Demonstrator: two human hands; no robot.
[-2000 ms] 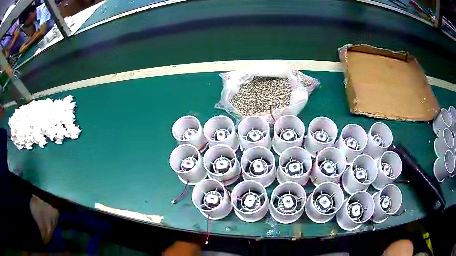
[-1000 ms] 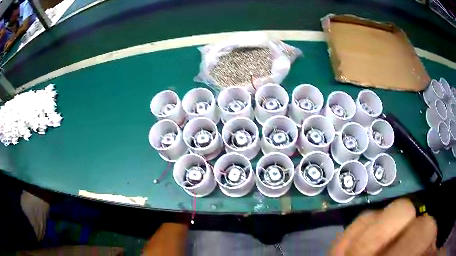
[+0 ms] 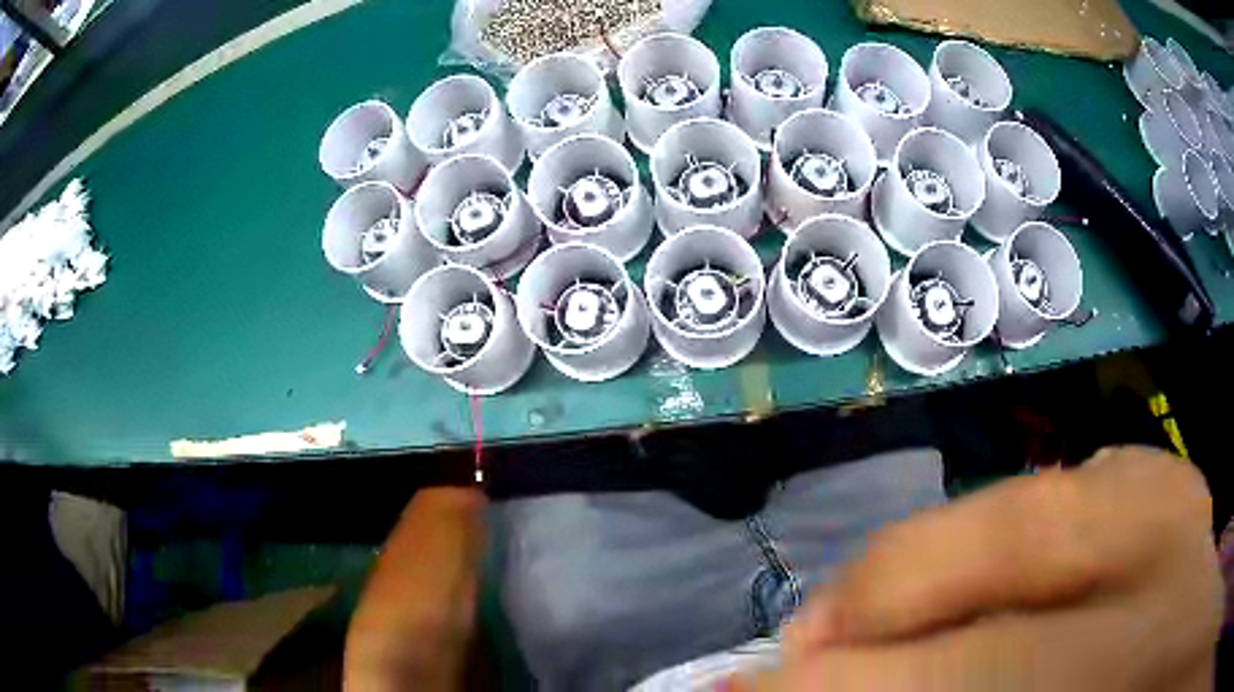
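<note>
White motor housings point(image 3: 708, 298) stand upright in three rows on the green bench, open tops up, each with a small motor inside. Thin red lead wires point(image 3: 478, 433) trail from some, one hanging over the front edge. My left hand point(image 3: 422, 588) is blurred, below the bench edge at the bottom; its fingers cannot be made out. My right hand point(image 3: 1015, 581) is large and blurred at the bottom right, cut off by the picture edge. A whitish thing point(image 3: 711, 666) shows at the bottom edge by its fingertips; whether it is held cannot be told.
A clear bag of screws point(image 3: 568, 25) lies behind the housings, with a cardboard tray point(image 3: 1008, 20) at the back right. A black electric screwdriver point(image 3: 1123, 223) lies right of them, near more white cups point(image 3: 1184, 149). Small white parts point(image 3: 48, 264) are heaped at left. Tape point(image 3: 257, 441) lines the front edge.
The view has tilted down, so the bench things sit higher. My right hand has come in from the bottom right and moved inward. More of my left hand or forearm shows.
</note>
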